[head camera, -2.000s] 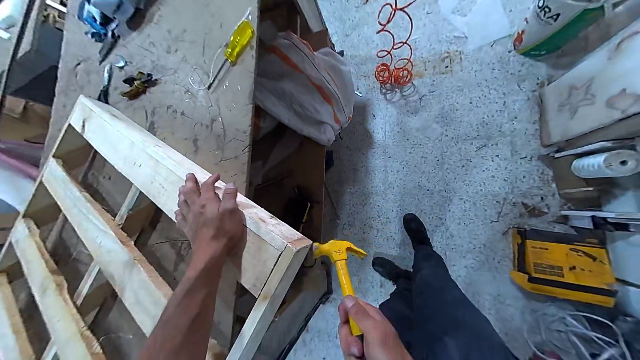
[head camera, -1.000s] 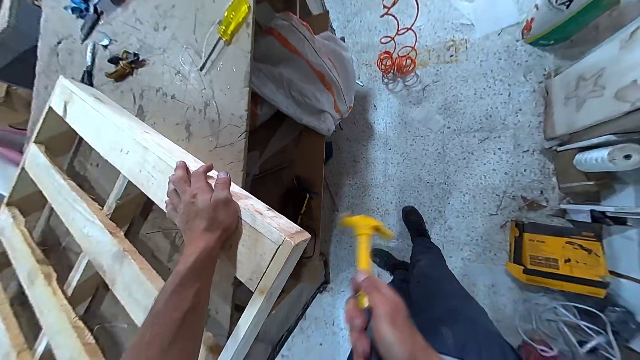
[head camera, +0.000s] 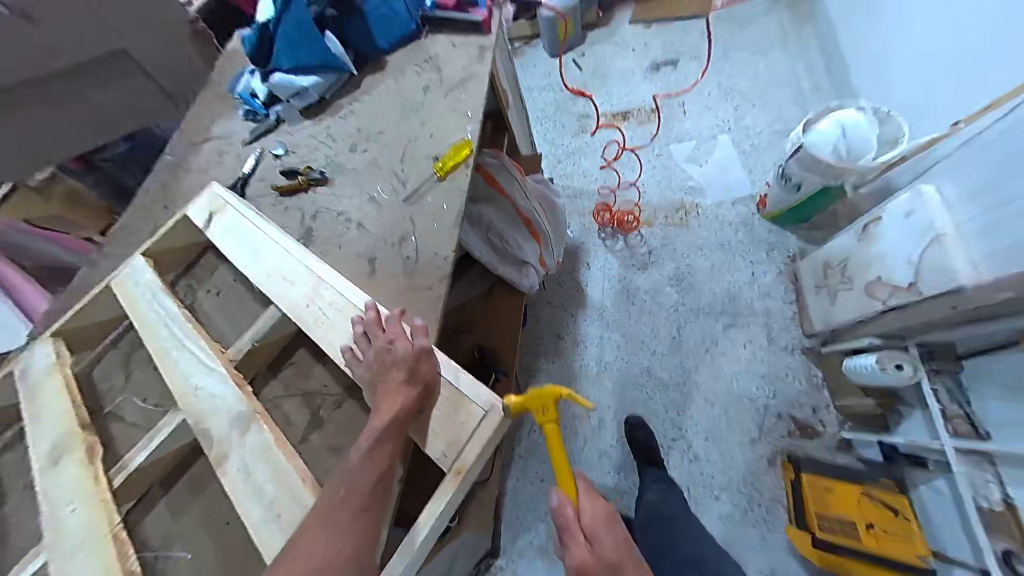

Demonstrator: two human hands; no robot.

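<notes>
My right hand (head camera: 594, 528) is closed around the handle of a yellow claw hammer (head camera: 552, 424), whose head is at the near right corner of a slatted wooden frame (head camera: 296, 272). Across the frame's outer board my left hand (head camera: 394, 360) lies flat, fingers spread, some way from the corner. The frame rests on a worn workbench (head camera: 384, 240) and juts past its edge. On the bench lie a yellow-handled screwdriver (head camera: 453, 158), pliers (head camera: 301, 181) and another hand tool (head camera: 246, 170).
A white sack (head camera: 516, 228) bulges from beneath the bench. A coiled orange hose (head camera: 620, 192) lies on the floor. To the right are a white bucket (head camera: 840, 160), a yellow case (head camera: 860, 512) and a roll (head camera: 880, 369). Blue cloth (head camera: 296, 48) lies on the bench.
One second ago the hammer was away from the frame, to the right of the corner; now its head is at the corner. My left hand stays on the board. The view has tilted up.
</notes>
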